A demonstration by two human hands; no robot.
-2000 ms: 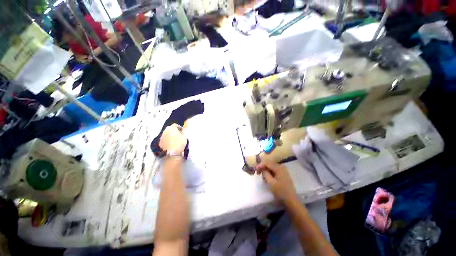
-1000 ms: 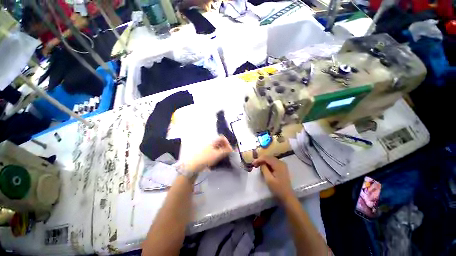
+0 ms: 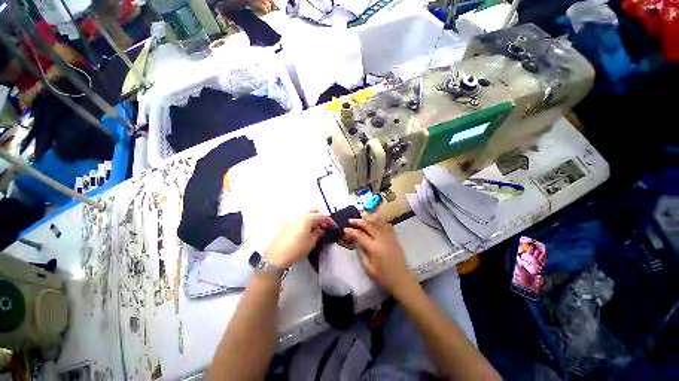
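Observation:
A black curved piece (image 3: 339,309) lies by the needle of the cream sewing machine (image 3: 461,97), curving down over the table's front edge, with a pale area inside its curve. My left hand (image 3: 301,237) grips its upper end from the left. My right hand (image 3: 378,249) has its fingertips on the same end from the right, just in front of the blue part (image 3: 368,199) at the needle. A black pile (image 3: 205,190) lies at left, with a pale grey stack (image 3: 216,274) below it. Fanned grey pieces (image 3: 454,208) lie right of the needle.
A white basket (image 3: 158,126) of black pieces stands behind the table. A second machine (image 3: 37,305) is at left. A pen (image 3: 497,186) lies at right. A phone (image 3: 529,266) lies beyond the right edge. Grey and black pieces (image 3: 335,353) hang below the front edge.
My left hand went from the black pile to the needle area with a black piece. My right hand has joined it on that piece. The camera view has shifted.

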